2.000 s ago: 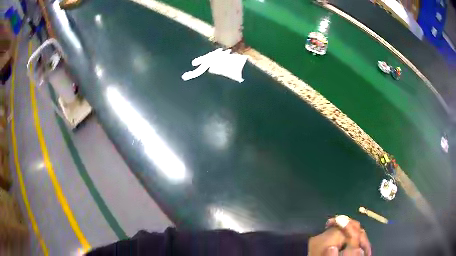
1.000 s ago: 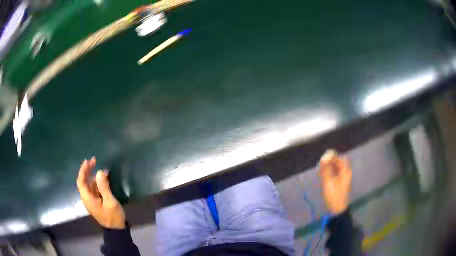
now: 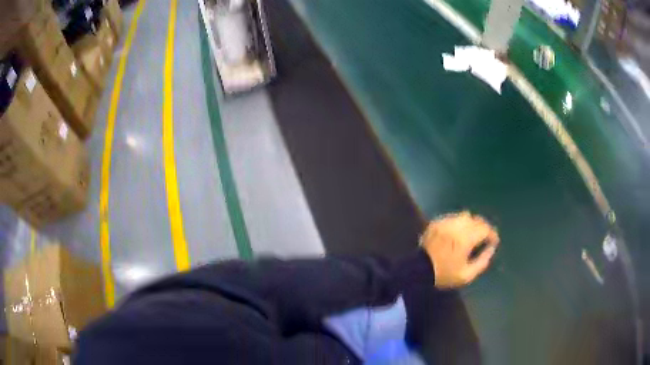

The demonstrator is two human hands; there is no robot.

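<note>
My left hand [image 3: 460, 249] reaches in from the lower left in a dark sleeve, over the near side of the green bench. Its fingers are curled, with a dark gap between thumb and fingers; I see nothing held, but the grip is blurred. A white roundish housing [image 3: 610, 247] lies at the pale ledge on the right. A cream pen-like tool [image 3: 591, 265] lies on the bench just left of it. My right hand is not in view.
A limp white glove [image 3: 477, 64] lies by the metal post [image 3: 502, 27]. A roundish unit [image 3: 544, 57] is on the brighter green belt behind the speckled ledge [image 3: 563, 135]. Cardboard boxes [image 3: 43, 150] stand at the left, beyond the floor lanes; a trolley [image 3: 246, 75] stands at the top.
The view has swung left, away from my lap, to the floor lanes and boxes. My right hand has left the picture. My left hand's fingers, spread a second ago, are now curled.
</note>
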